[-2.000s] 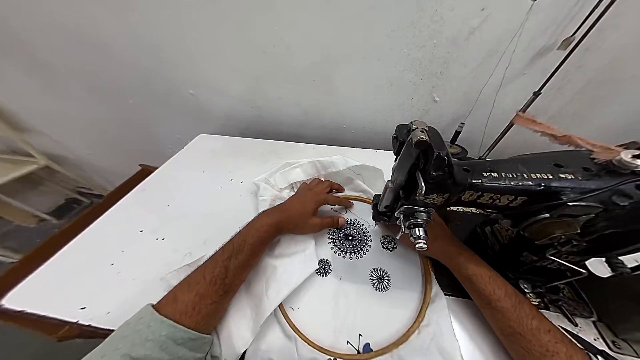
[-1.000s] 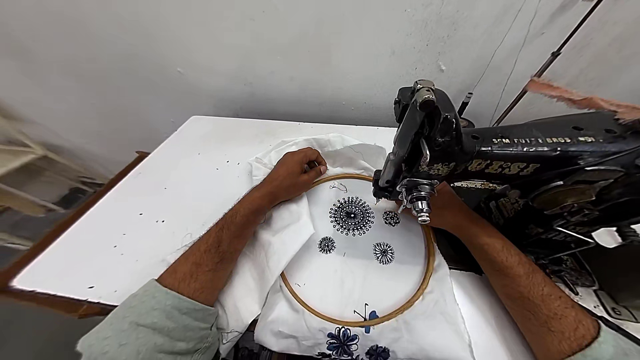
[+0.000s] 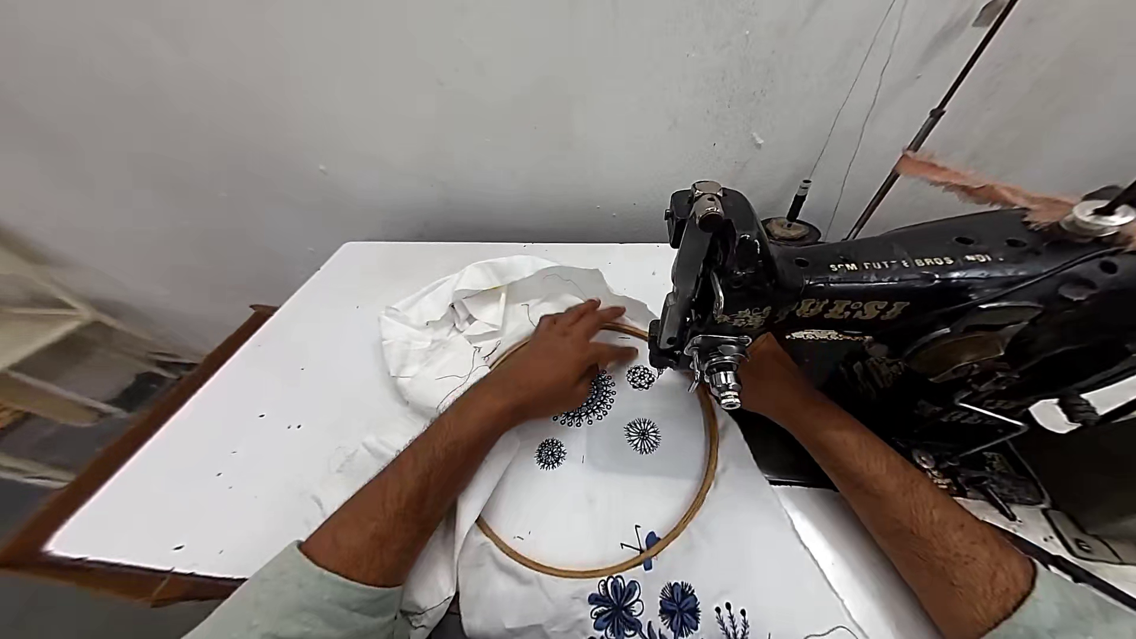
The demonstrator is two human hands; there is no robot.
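A round wooden embroidery hoop (image 3: pixel 707 461) holds white cloth (image 3: pixel 568 506) stretched flat, with round black stitched motifs (image 3: pixel 642 436) inside it and blue flowers (image 3: pixel 616 606) below it. My left hand (image 3: pixel 564 359) lies over the upper left of the hoop, fingers spread, slightly blurred, partly covering the largest motif. Behind the needle end of the black sewing machine (image 3: pixel 923 275), my right hand (image 3: pixel 770 377) is near the hoop's right edge; its fingers are hidden by the machine head. The presser and needle parts (image 3: pixel 721 368) are above the hoop's upper right.
Bunched white cloth with loose threads lies behind the hoop on the white table (image 3: pixel 222 426), which has a brown wooden edge (image 3: pixel 133 461). A thread stand (image 3: pixel 932 120) rises behind the machine, and a peach cloth strip (image 3: pixel 976 186) hangs on it. Pale shelving (image 3: pixel 53 319) stands at left.
My left hand was closed at the hoop's upper left rim one second ago; now its fingers are spread over the large motif. My right hand stays behind the machine head.
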